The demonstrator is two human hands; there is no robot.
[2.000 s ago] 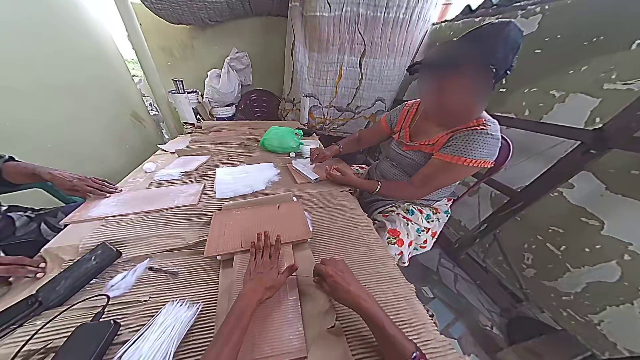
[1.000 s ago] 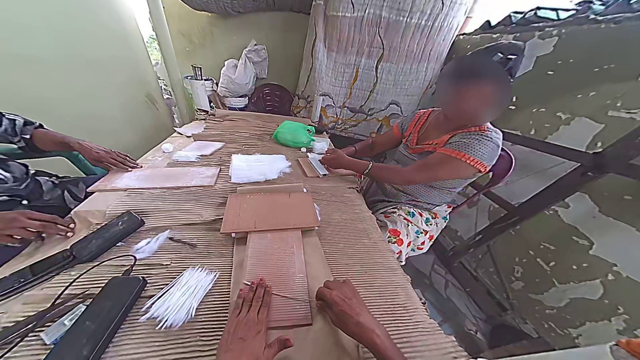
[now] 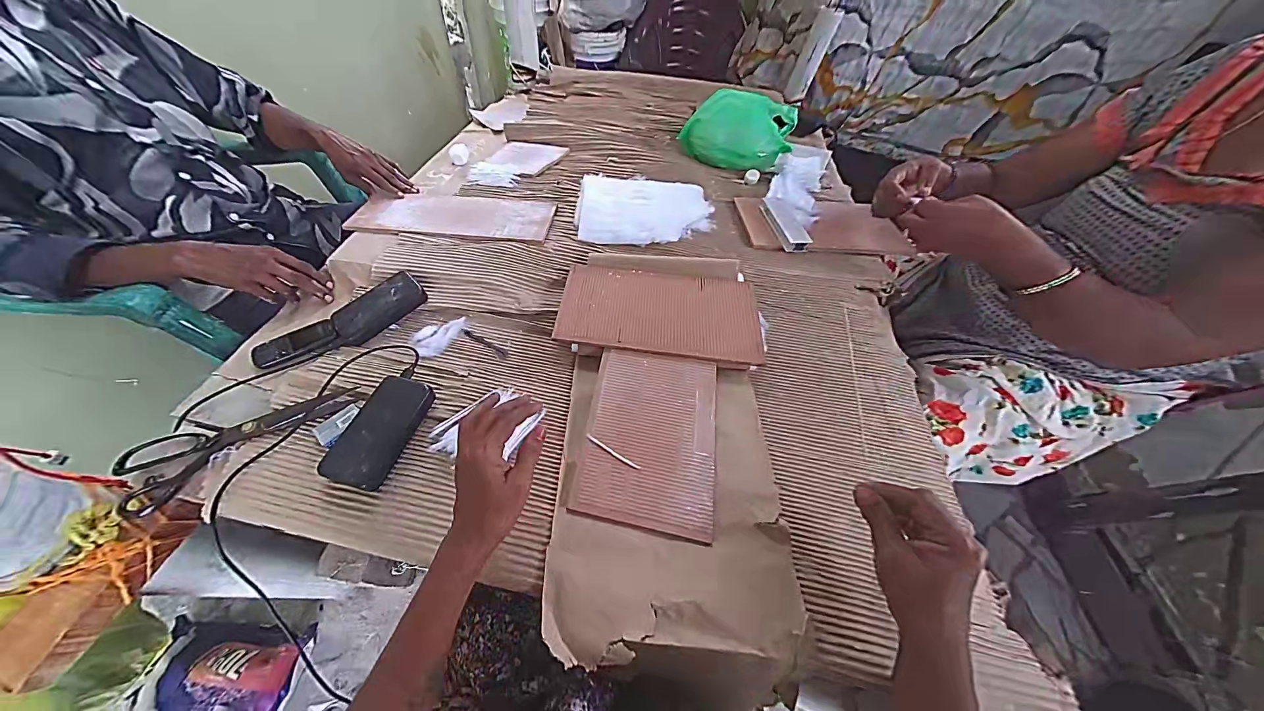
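My left hand (image 3: 497,459) rests over a bundle of thin white cotton wicks (image 3: 456,427), fingers spread, partly covering it; whether it grips any cannot be told. To its right lies a ridged brown board (image 3: 657,434) on brown paper, with one thin white wick (image 3: 613,451) slanting across it. A second ridged brown board (image 3: 660,314) lies crosswise at its far end. My right hand (image 3: 920,543) hovers near the table's right side, thumb and forefinger close together; whether something thin is between them cannot be made out.
Corrugated cardboard (image 3: 829,395) covers the table. Phones (image 3: 376,434), a cable and scissors (image 3: 232,434) lie at left. Beyond are a white fibre stack (image 3: 642,209), a green plastic bag (image 3: 739,130) and more boards (image 3: 454,216). One person sits at left, another at right, hands near a board.
My left hand has moved left from the ridged board to the wick bundle. My right hand has moved right, away from the board. The view has tilted down.
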